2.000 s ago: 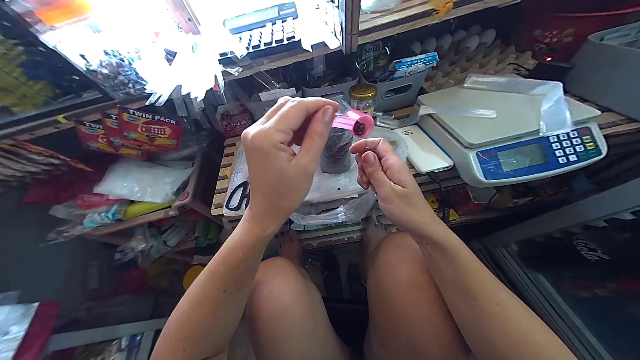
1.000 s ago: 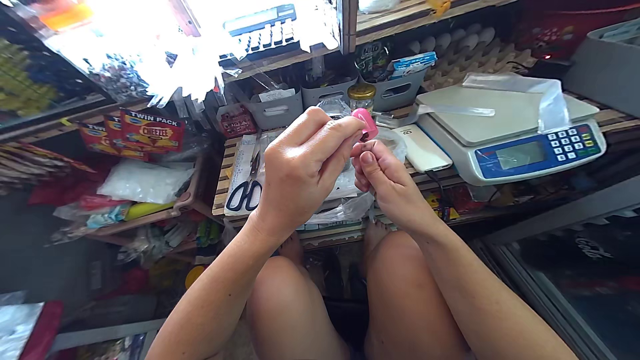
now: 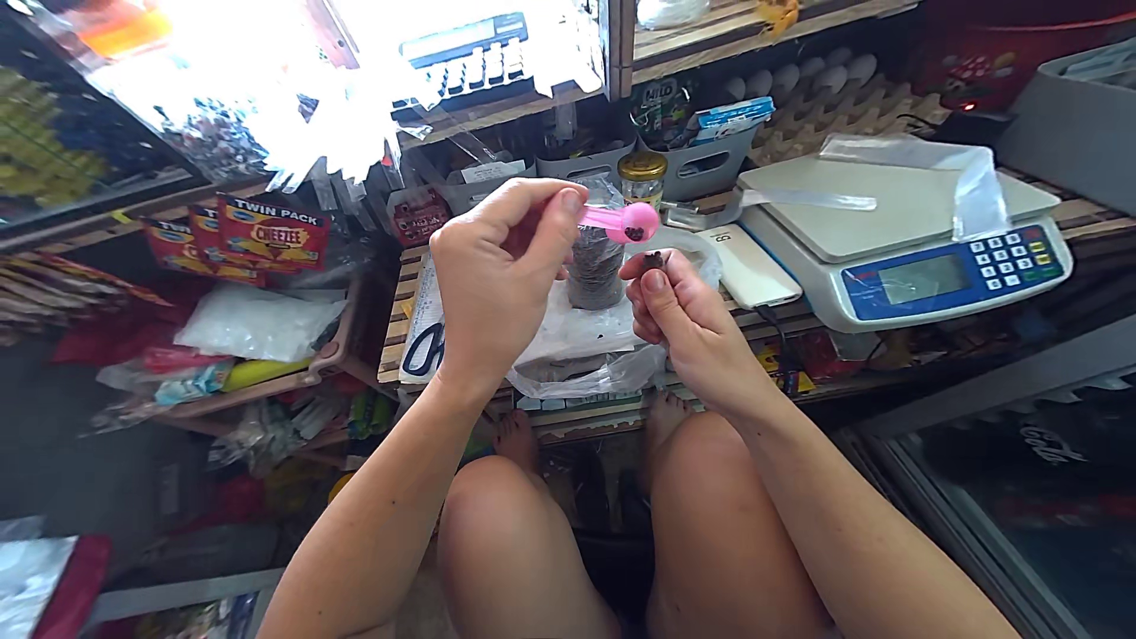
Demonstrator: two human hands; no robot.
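Note:
My left hand point(image 3: 510, 266) pinches the handle of a pink plastic measuring spoon point(image 3: 637, 222), its bowl tilted with dark grains inside. Just below and to the right, my right hand point(image 3: 688, 311) holds a small dark clump point(image 3: 654, 260) between thumb and forefinger; what it is cannot be made out. Behind the spoon a clear plastic bag of dark granular stuff point(image 3: 596, 271) stands upright on a crumpled white plastic bag point(image 3: 568, 333). A glass jar with a gold lid point(image 3: 642, 177) is behind it.
A digital weighing scale point(image 3: 896, 213) with plastic strips on it stands at the right, beside a white power bank or phone point(image 3: 750, 266). Dark-handled scissors point(image 3: 424, 349) lie at the left of the slatted table. Grey baskets point(image 3: 710, 169) and egg trays point(image 3: 852, 115) are at the back.
My left hand has moved back and left from my right hand since one second ago, and the spoon's bowl shows again. A dark clump now shows at my right fingertips.

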